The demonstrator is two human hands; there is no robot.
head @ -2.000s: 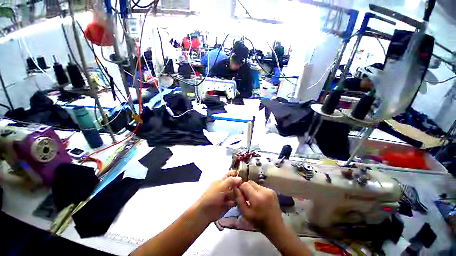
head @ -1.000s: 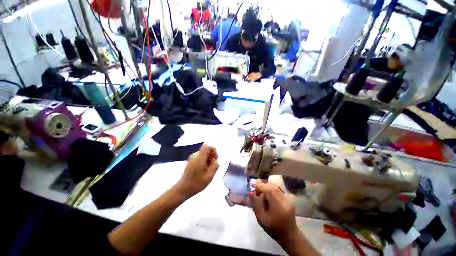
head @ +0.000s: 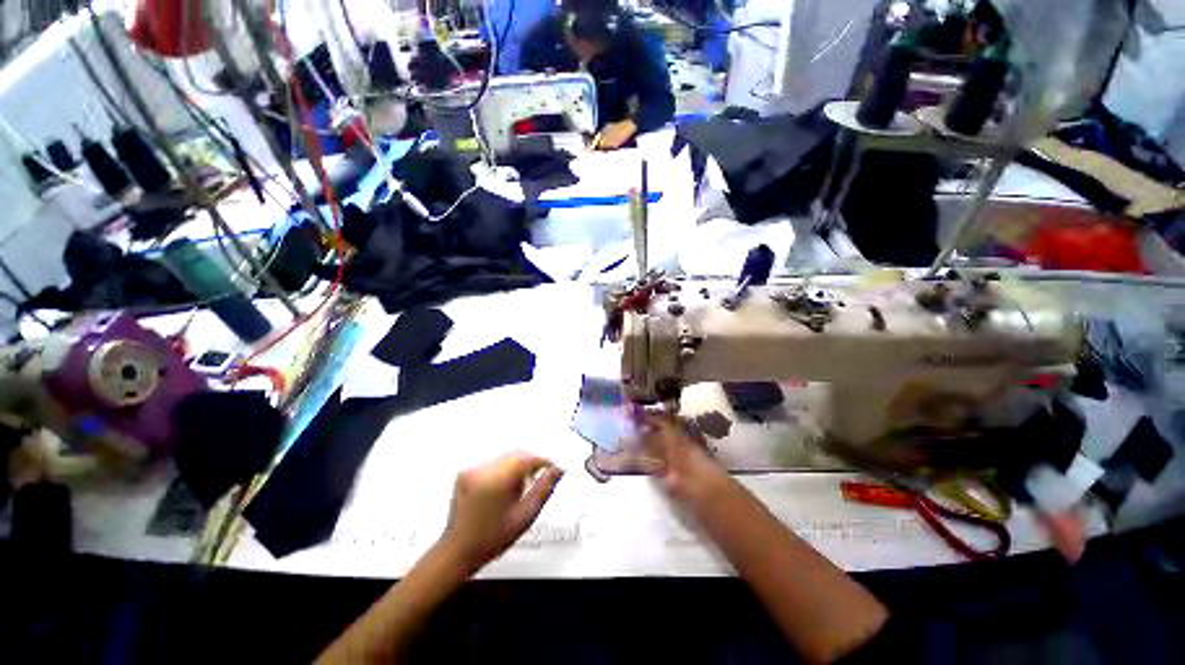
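The cream sewing machine [head: 780, 340] stands right of centre, its needle end at the left. My right hand [head: 673, 448] is at the needle area, just below the machine head; it is blurred, and I cannot tell whether it holds anything. A pale grey-blue cloth piece [head: 600, 416] lies under and left of the needle area, beside that hand. My left hand [head: 500, 496] is over the white table, left of the machine, fingers curled and thumb apart, with nothing visible in it. Black cut pieces [head: 316, 478] lie on the table [head: 442, 455] at the left.
Red- and yellow-handled shears [head: 929, 507] lie at the front right. A purple-and-white machine [head: 127, 377] stands at the left, with a blurred hand near it. Black cloth [head: 435, 247] is piled behind. A person [head: 611, 59] sits at a machine at the back. Thread cones [head: 888, 88] stand behind right.
The view has tilted downward. My left hand has moved down towards the table's front edge. My right hand has moved in below the machine head, at the needle area.
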